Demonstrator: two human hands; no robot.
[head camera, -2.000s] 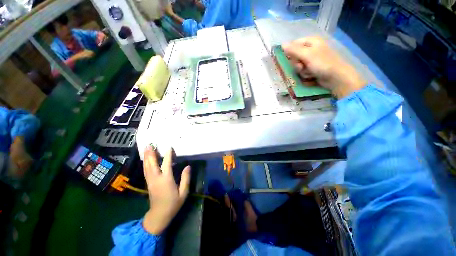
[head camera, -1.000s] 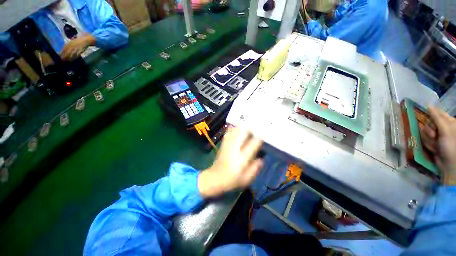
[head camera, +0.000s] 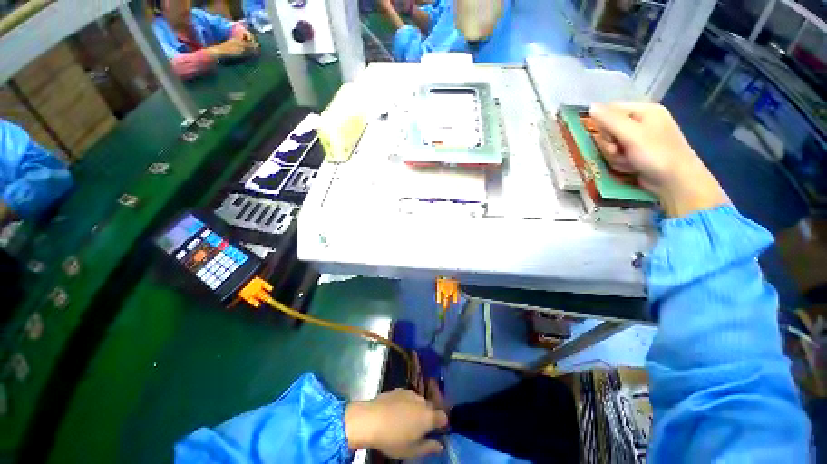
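The left fixture, with its pale green cover (head camera: 492, 136) lying flat, holds a silvery-white phone frame (head camera: 446, 122) with a black rim in its window. The right fixture (head camera: 626, 188) has a green frame and orange-brown parts. My right hand (head camera: 639, 145) is over its middle with the fingers curled down; the fingertips and anything under them are hidden. My left hand (head camera: 399, 424) is low at the lap, fingers curled, away from both fixtures; whether it holds anything does not show.
The white machine table (head camera: 435, 245) has a yellow block (head camera: 343, 134) on its left edge. Left of it are slotted plates (head camera: 254, 213) and a keypad pendant (head camera: 207, 258) with an orange plug and cable. A green conveyor (head camera: 118, 272) carries small parts. People in blue sit beyond.
The left fixture has slid back on the table. My left hand has moved from beside the table's front left corner down to the lap. My right hand remains over the right fixture. The view has shifted.
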